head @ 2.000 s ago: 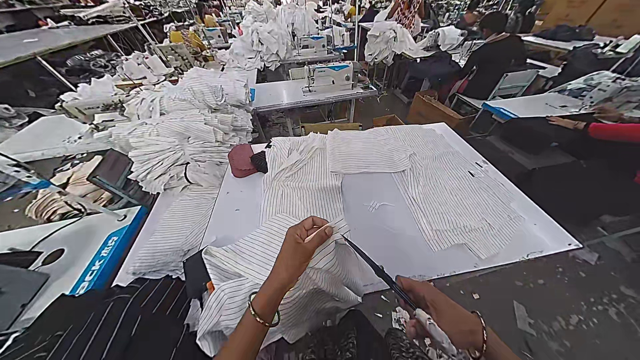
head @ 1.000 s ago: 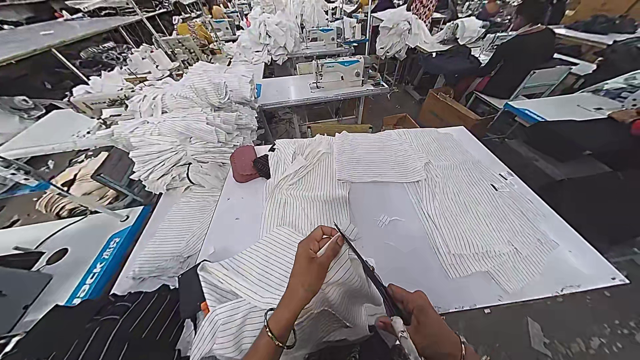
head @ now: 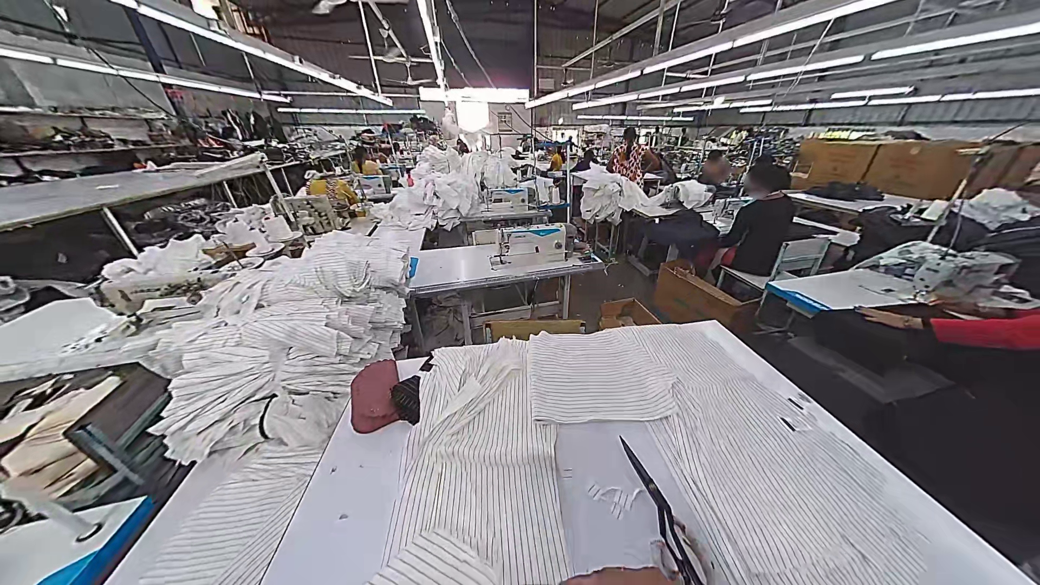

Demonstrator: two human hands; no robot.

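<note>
At the bottom edge, only a part of my right hand (head: 621,576) shows, at the wrapped handles of black scissors (head: 655,491). The blades point up and left, nearly shut, over the white tabletop (head: 345,487). Close to them lie small striped scraps (head: 616,499). White pinstriped cloth (head: 496,455) lies left of the scissors, a folded striped piece (head: 601,378) beyond, and a wide striped layer (head: 772,455) to the right. My left hand is out of view.
A tall heap of striped pieces (head: 284,341) stands at left. By the table's back left corner sit a dark red pad (head: 374,396) and a dark bundle (head: 405,398). Beyond are a sewing machine (head: 532,244), cardboard boxes (head: 699,292) and seated people; a red sleeve (head: 983,341) shows at right.
The view has tilted up strongly. My left hand, earlier on the near striped cloth, has left the view. The scissors' tips, earlier at that cloth, are now apart from it, over the tabletop.
</note>
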